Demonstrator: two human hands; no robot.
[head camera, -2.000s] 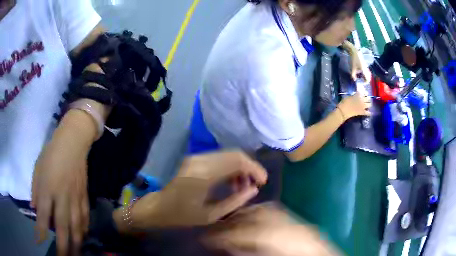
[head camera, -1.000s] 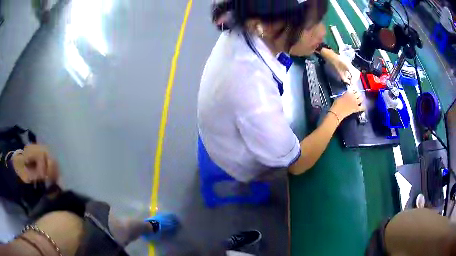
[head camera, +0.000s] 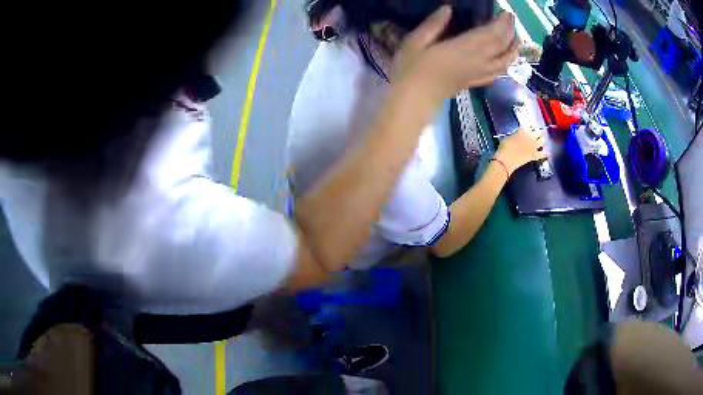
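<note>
No hand of mine can be made out. Blurred tan shapes with dark edges are cut off at the bottom left and right; I cannot tell what they are. Over the green bench (head camera: 493, 308), a seated worker's hand (head camera: 524, 146) is at a narrow metal strip (head camera: 543, 167) on the dark work pad (head camera: 559, 197). A perforated grey strip (head camera: 468, 131) lies left of the pad. The microscope (head camera: 582, 46) stands beyond, with a red holder (head camera: 566, 112) and blue parts box (head camera: 593, 162) beside the pad.
A bystander's white sleeve (head camera: 200, 247) and forearm cross the left and middle; the raised hand (head camera: 459, 58) is at the seated worker's dark cap. A purple reel (head camera: 647, 158) and a grey base (head camera: 624, 262) with a pale disc (head camera: 639, 297) are right. A blue stool (head camera: 362, 289) stands below.
The bystander's head and white sleeve have come in from the left, and a hand has risen to the seated worker's head. The view has shifted slightly. The tan shape at bottom right remains.
</note>
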